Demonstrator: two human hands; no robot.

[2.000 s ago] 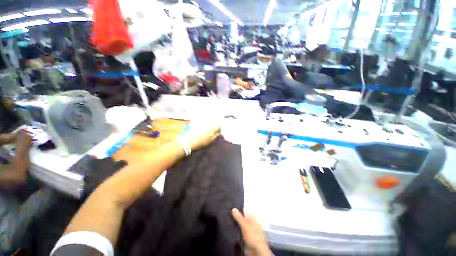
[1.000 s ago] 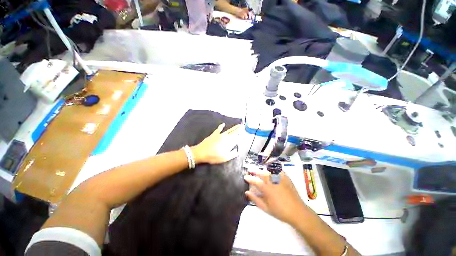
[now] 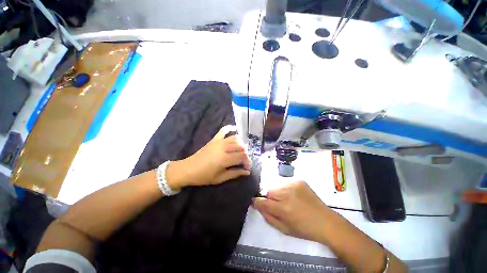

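Note:
A dark garment panel [image 3: 184,213] lies on the white machine table and hangs over its front edge. My left hand [image 3: 216,160] rests on the panel just left of the presser foot, fingers bent and pressing the cloth. My right hand [image 3: 285,208] pinches the panel's right edge between thumb and fingers, just in front of the foot. The white sewing machine [image 3: 342,80] with a blue stripe stands over the cloth's right edge. The needle and foot area is partly hidden by the machine head and my left fingers.
Thread snips [image 3: 339,170] and a black smartphone [image 3: 380,186] lie right of the needle. A brown cardboard sheet [image 3: 80,117] with blue edge strips lies at left, with a small round blue item [image 3: 81,80] on it. A ruler strip [image 3: 288,261] runs along the front edge.
The view has tilted down and moved closer to the machine. My right hand came from the front to the panel edge by the foot and now pinches it. My left hand's fingers have bent.

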